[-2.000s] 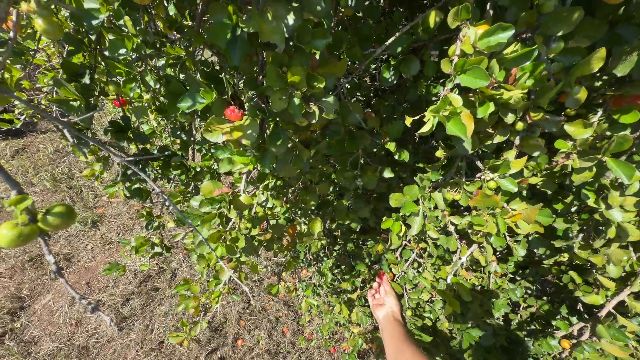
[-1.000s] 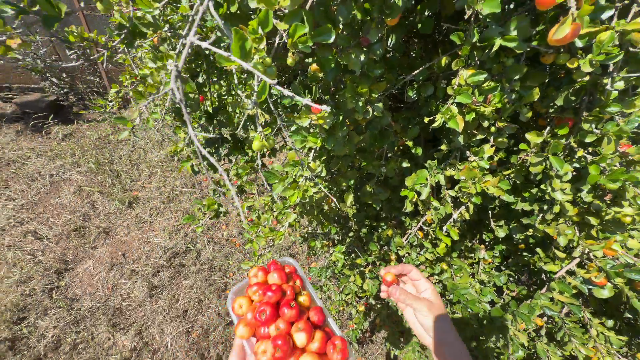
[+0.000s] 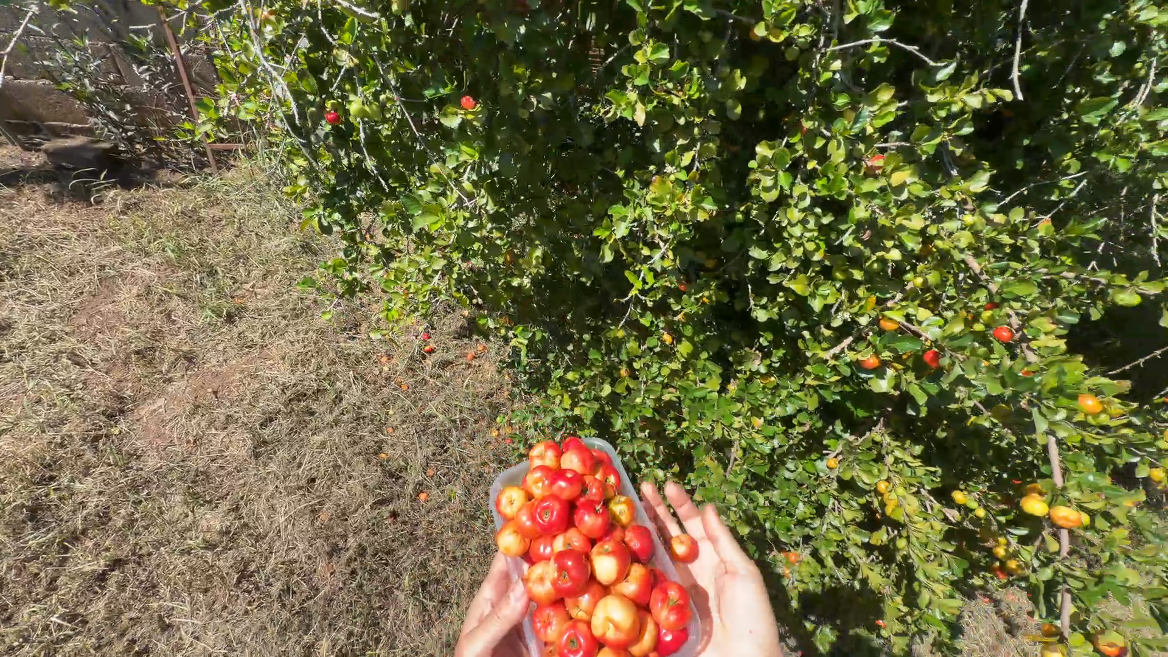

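Observation:
A clear plastic container point(image 3: 501, 484), heaped with red and orange-yellow acerola cherries point(image 3: 571, 571), is at the bottom centre. My left hand point(image 3: 495, 613) grips its left side, with the thumb against the wall. On the container's right is my right hand point(image 3: 716, 575), palm up with fingers spread. One small orange-red cherry point(image 3: 683, 547) lies at its fingers, close beside the container. Whether that palm also bears the container's weight cannot be told.
A dense leafy acerola bush point(image 3: 730, 274) fills the centre and right, with ripe fruit point(image 3: 1003, 334) on its branches. Fallen fruit dots the dry grass point(image 3: 274, 456) at left. A wall point(image 3: 46, 100) and a rusty metal bar point(image 3: 182, 82) stand at upper left.
My right hand, which held a cherry between its fingertips near the foliage, has come to the container and opened palm up. The view has swung across the bush.

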